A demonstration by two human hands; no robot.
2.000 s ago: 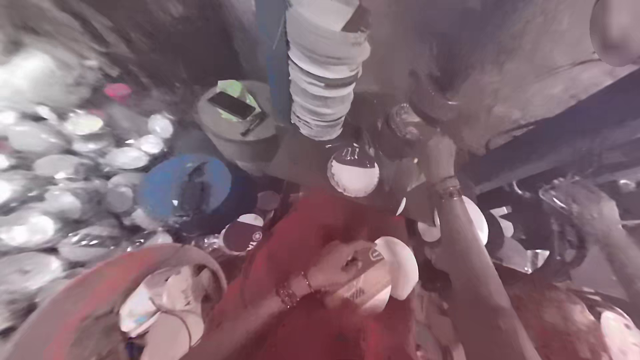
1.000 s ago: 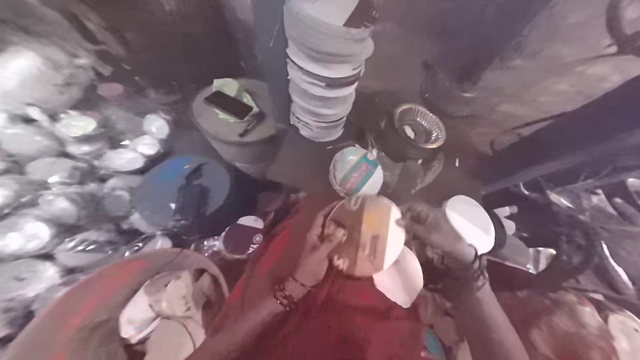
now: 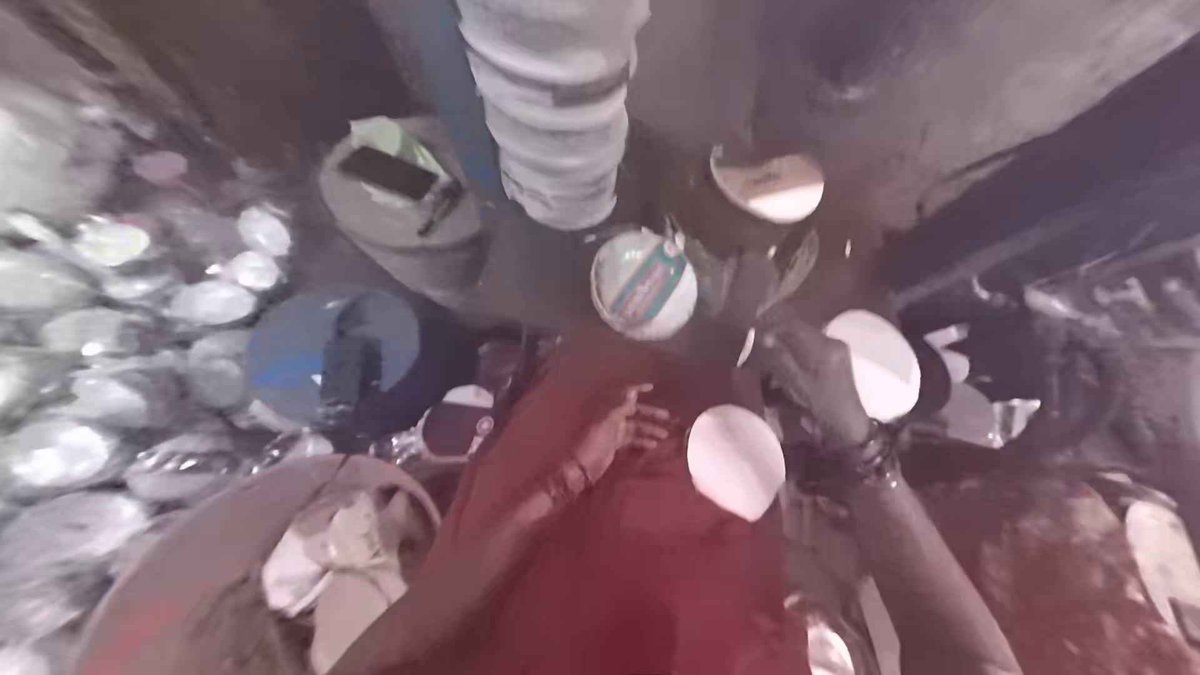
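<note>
My left hand is empty over the red cloth on my lap, its fingers apart. A white paper disc lies just right of it on the cloth. My right hand, dark and blurred, is at the left edge of another white disc; whether it grips anything is unclear. Ahead of the lap sits a round white piece with a teal printed strip. A pale disc or piece rests tilted over the place of the round metal die, farther off.
A tall stack of white discs stands ahead beside a blue post. A phone lies on a round container to its left. Nearer are a blue round lid and a large tub with scraps. Many shiny foil bowls fill the left.
One second ago both hands were at a brown printed disc over my lap; now they are apart and the left is empty. A pale piece now shows where the fluted metal mould was visible.
</note>
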